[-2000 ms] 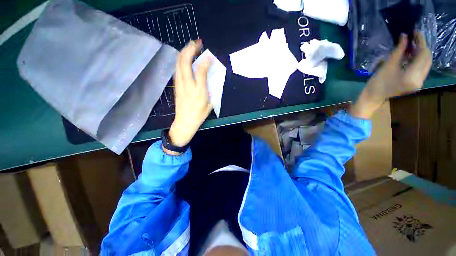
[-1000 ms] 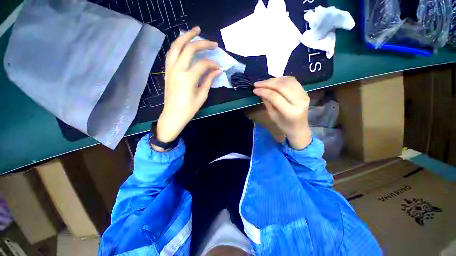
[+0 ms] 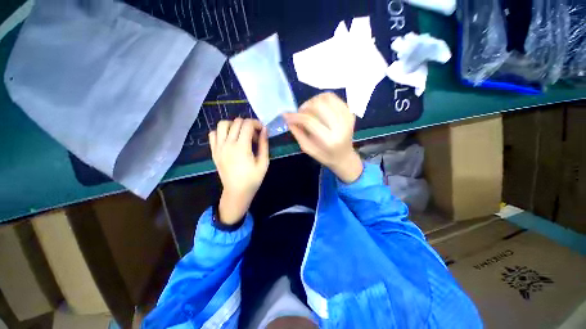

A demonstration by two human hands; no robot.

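A small pale accessory bag [image 3: 265,80] stands out over the black work mat, its near end toward me. My left hand [image 3: 239,154] pinches the near left corner of this bag. My right hand [image 3: 324,132], slightly blurred, has its fingertips at the near right corner. The near edge looks clear and shiny. No black piece can be made out in the bag. A large frosted poly bag [image 3: 103,83] lies at the left, its mouth gaping toward the near right.
White cloth scraps [image 3: 350,64] and a crumpled white cloth [image 3: 417,58] lie on the mat [image 3: 308,13] by its lettering. Clear-wrapped black items sit on a blue-edged tray [image 3: 507,87] at the right. Open cartons [image 3: 475,160] stand below the bench edge.
The black bundled piece, brought by my right hand to the small bag, no longer shows. The small bag has turned, and both hands are now at its near end.
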